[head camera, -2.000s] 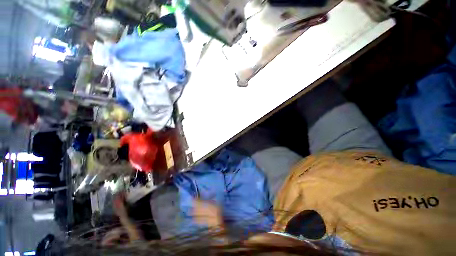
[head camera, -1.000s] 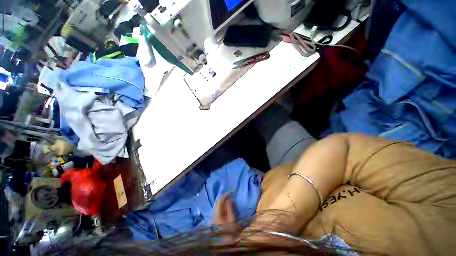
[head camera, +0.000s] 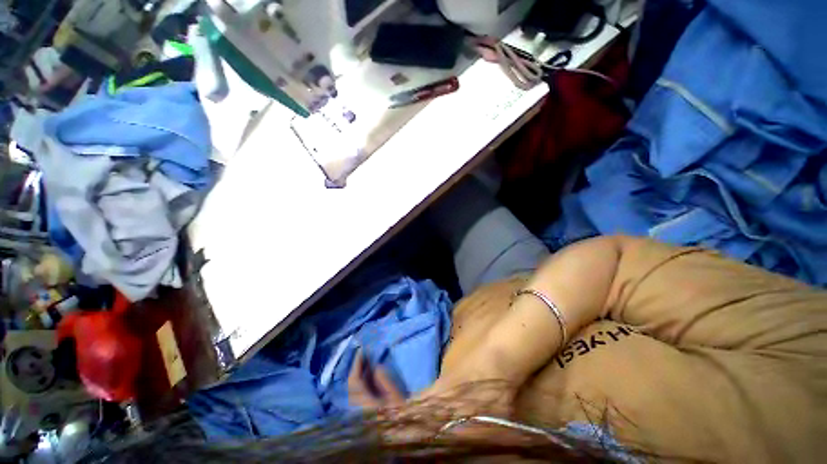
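Light-blue cloth (head camera: 413, 317) lies bunched below the table's front edge, over my lap. My right forearm, with a thin bracelet, reaches across my body to the lower left. Its hand end is hidden behind dark strands of hair at the bottom. Blurred fingers (head camera: 374, 385) show against the blue cloth; I cannot tell whether they are my left or right hand, or whether they grip it. The white sewing table (head camera: 281, 245) lies in front of me. The machine's needle end (head camera: 317, 86), with a green strip, is above its metal plate.
A flat black rectangle (head camera: 417, 45), a dark-red slim tool (head camera: 424, 92) and pinkish cords (head camera: 512, 65) lie beside the machine. Blue and grey garments (head camera: 127, 199) heap at the table's left end, above a red bag-like thing (head camera: 104, 349). A blue garment pile (head camera: 716, 154) is at the right.
Since two seconds ago, my right arm has moved from the table across my body. In the last second the view has shifted, so the table and machine sit further left. The blurred fingers remain at the blue cloth.
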